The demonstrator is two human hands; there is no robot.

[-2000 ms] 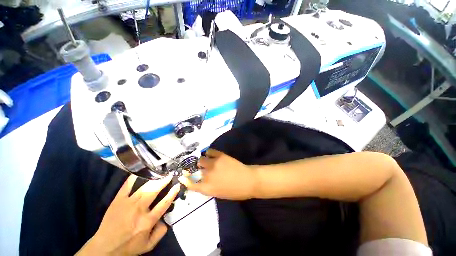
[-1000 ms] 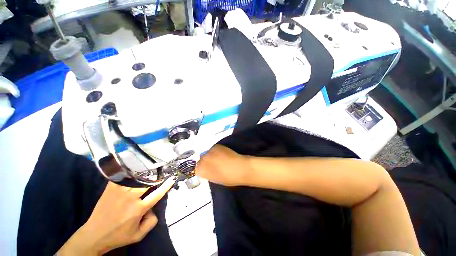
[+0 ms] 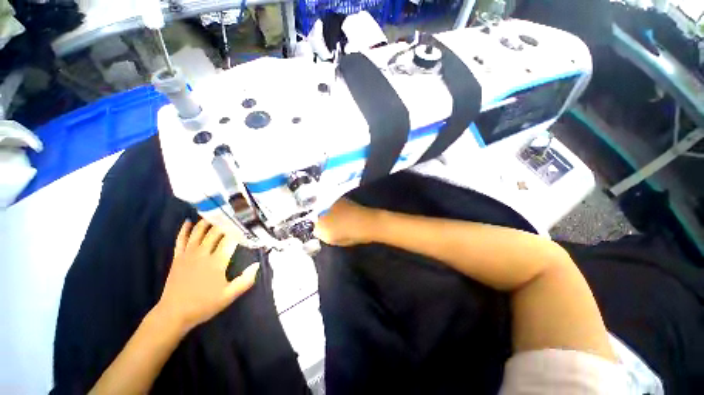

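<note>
A black garment piece [image 3: 417, 316] lies over the machine bed on both sides of a white strip, which may be bed or pale cloth [image 3: 299, 308]. The white sewing machine [image 3: 270, 146] with a blue stripe stands across the view. My left hand [image 3: 202, 270] lies flat on the black cloth left of the needle area, fingers spread. My right hand [image 3: 347, 222] is at the right of the presser foot area, fingers curled; its fingertips are partly hidden, and I cannot tell what they hold. Needle and foot are blurred.
Two black bands [image 3: 382, 116] drape over the machine arm. A dark control panel [image 3: 525, 108] is at the right end. A blue crate [image 3: 100, 127] stands behind at left. More black cloth [image 3: 648, 301] lies at right, near a metal table frame [image 3: 664, 158].
My left hand has moved away from the needle area and spread flat on the cloth. My right hand stays beside the foot. The view has shifted slightly.
</note>
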